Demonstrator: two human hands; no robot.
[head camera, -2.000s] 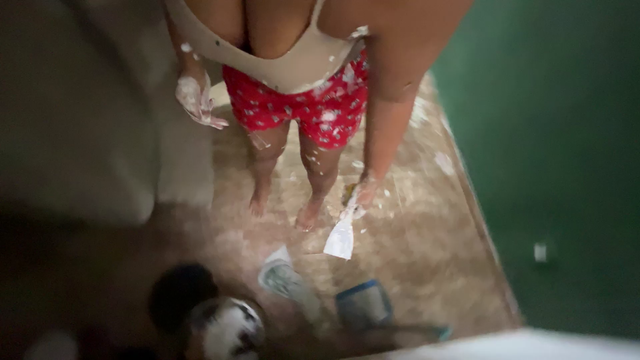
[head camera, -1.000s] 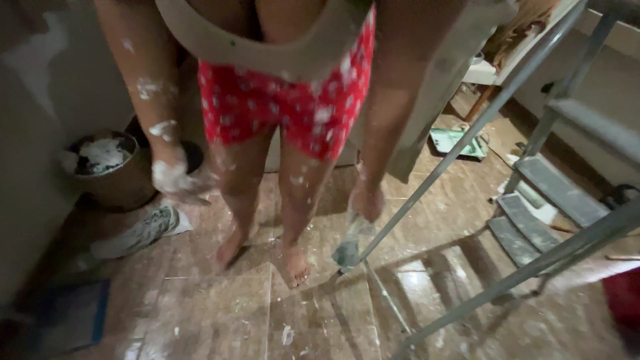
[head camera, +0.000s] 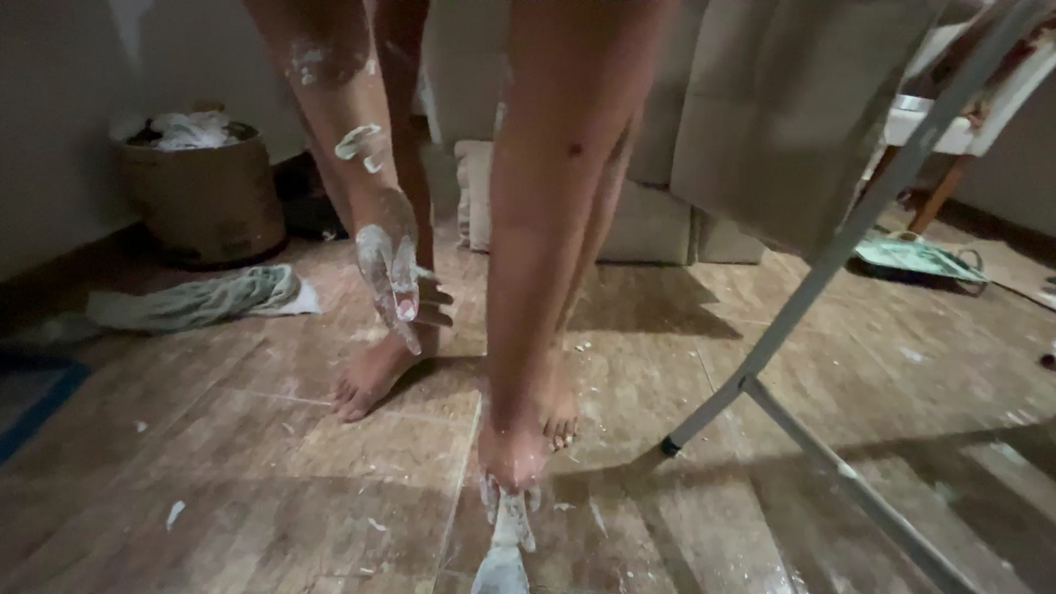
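Observation:
My left hand (head camera: 513, 472), at the lower centre, points down and grips the handle of a putty knife (head camera: 502, 571). White compound coats the fingers and handle, and the blade runs to the bottom edge of the view. My right hand (head camera: 396, 276) hangs left of centre in front of my lower leg, smeared with white, fingers apart and holding nothing. More white smears mark its forearm. My bare feet stand on the brown tiled floor (head camera: 379, 462), which is flecked with white bits.
A metal stepladder's leg (head camera: 792, 305) slants down at right. Behind it are a green paint tray (head camera: 916, 257) and a white seat (head camera: 924, 128). At left are a filled bucket (head camera: 202, 202), a crumpled cloth (head camera: 198, 301) and a blue-edged object (head camera: 49, 400).
My left hand has lowered with the putty knife. My right hand remains empty. The view has shifted greatly, bringing in the bucket and ladder and dropping closer to the legs and floor.

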